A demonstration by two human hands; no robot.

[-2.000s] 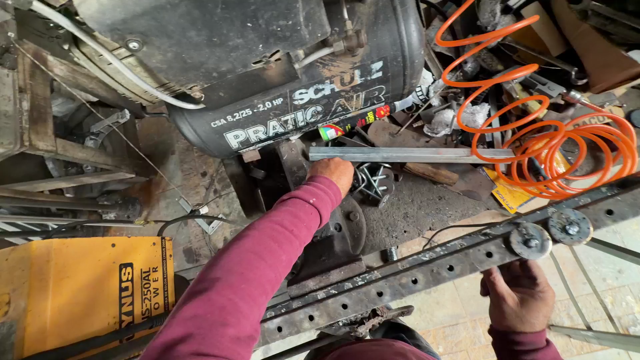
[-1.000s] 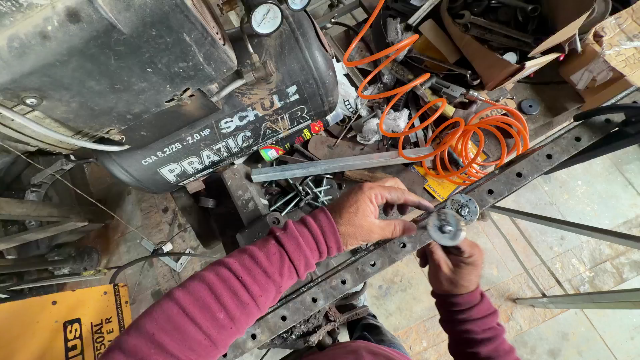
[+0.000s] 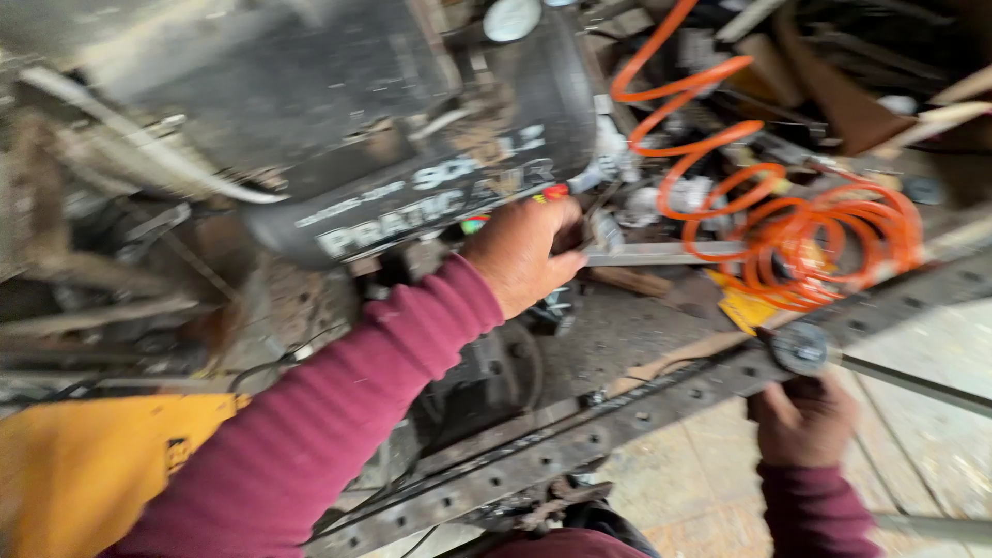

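Over the bench, my left hand (image 3: 523, 252) is beside the left part of a square metal bar (image 3: 659, 254), its thumb and fingers curled; blur hides whether it grips anything. My right hand (image 3: 806, 418) is at the lower edge of a long perforated steel beam (image 3: 643, 417), just below a round metal disc (image 3: 800, 348). Its fingers are partly hidden, so its hold cannot be told. Small metal pieces (image 3: 554, 310) lie under my left hand. Coiled orange air hose (image 3: 833, 240) rests to the right, over a yellow packet (image 3: 745, 304).
A black air compressor tank (image 3: 434, 190) with a gauge (image 3: 511, 18) stands behind my left hand. A yellow machine (image 3: 116, 457) is at the lower left. Metal legs (image 3: 918, 384) extend at the right, above the tiled floor (image 3: 682, 465).
My left hand has moved from near the discs on the beam back over the bench, toward the compressor. My right hand remains by the beam and disc.
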